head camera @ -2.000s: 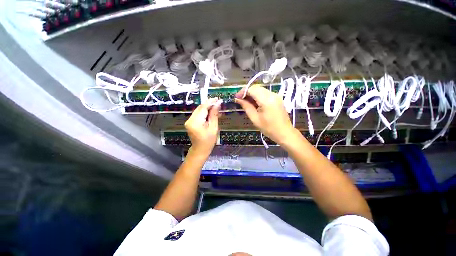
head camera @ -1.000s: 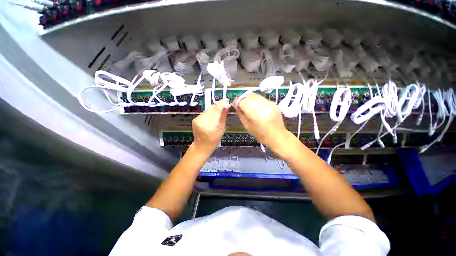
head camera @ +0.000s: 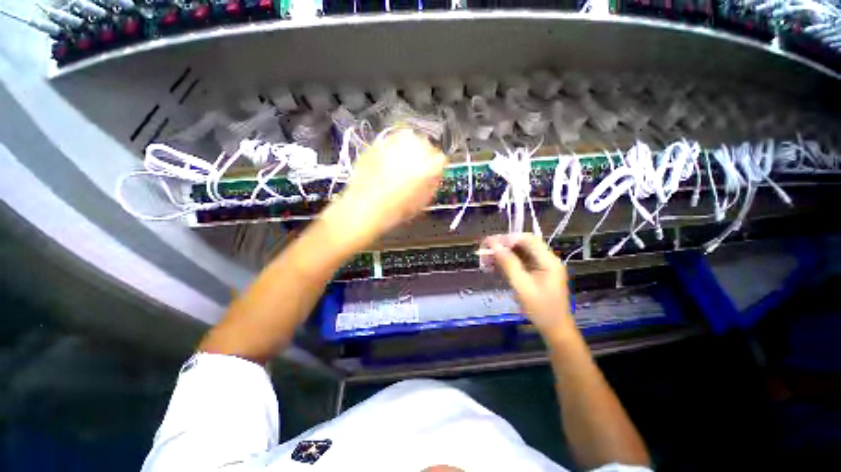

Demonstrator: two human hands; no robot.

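Observation:
The long green circuit board [head camera: 461,184] runs along the shelf edge. My left hand [head camera: 398,175] is raised over its left-centre part, slightly blurred, with fingertips by the coiled cords at the back; what it holds is hidden. My right hand [head camera: 527,267] is lower, in front of the lower board strip, pinching a small white plug tip [head camera: 484,252]. Coiled white cords [head camera: 516,175] hang over the board just above my right hand. One loose cord end [head camera: 458,218] hangs between my hands. White adapters [head camera: 420,92] stand in a row behind.
More coiled cords [head camera: 567,182] hang to the right, and looped cords [head camera: 180,164] lie at the left end. A lower board strip [head camera: 420,261] and blue bins [head camera: 433,324] sit below. Upper boards [head camera: 184,18] run along the top. The curved grey cabinet side [head camera: 101,175] is at left.
My hands were together at the board and are now apart. My left hand has moved up towards the back; my right hand has moved down and right. The view has shifted slightly.

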